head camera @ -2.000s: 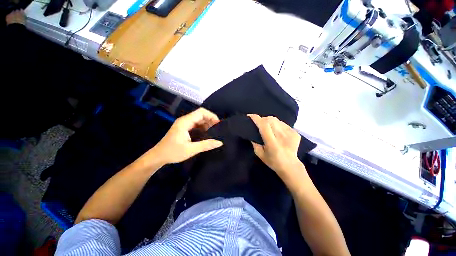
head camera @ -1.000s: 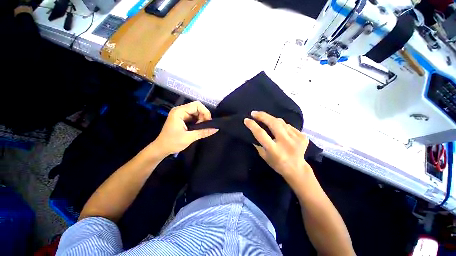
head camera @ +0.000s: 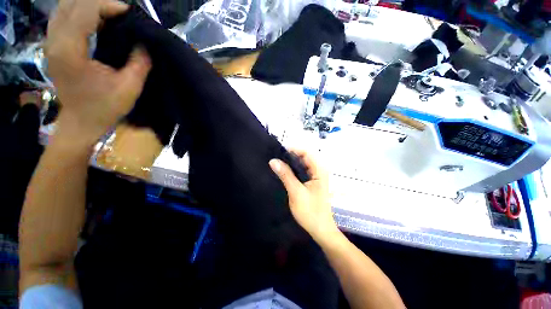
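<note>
A large black cloth piece (head camera: 229,139) stretches diagonally from the upper left down over the front edge of the white table. My left hand (head camera: 90,72) is raised high at the upper left, somewhat blurred, with the cloth's upper end between its thumb and fingers. My right hand (head camera: 307,192) pinches the cloth's right edge between thumb and fingers, above the table's front part. The lower part of the cloth hangs toward my lap. The fingertips of my left hand are partly hidden by the cloth.
The white sewing machine (head camera: 386,99) stands right of the cloth, its dark control panel (head camera: 483,143) facing me. Red-handled scissors (head camera: 506,202) lie at the table's right. Brown cardboard (head camera: 130,151), clear plastic (head camera: 220,24) and a dark cloth pile (head camera: 299,45) are also there.
My left hand has risen far to the upper left, pulling the cloth out long. My right hand has moved slightly left and now grips the cloth's edge. The view has tilted up.
</note>
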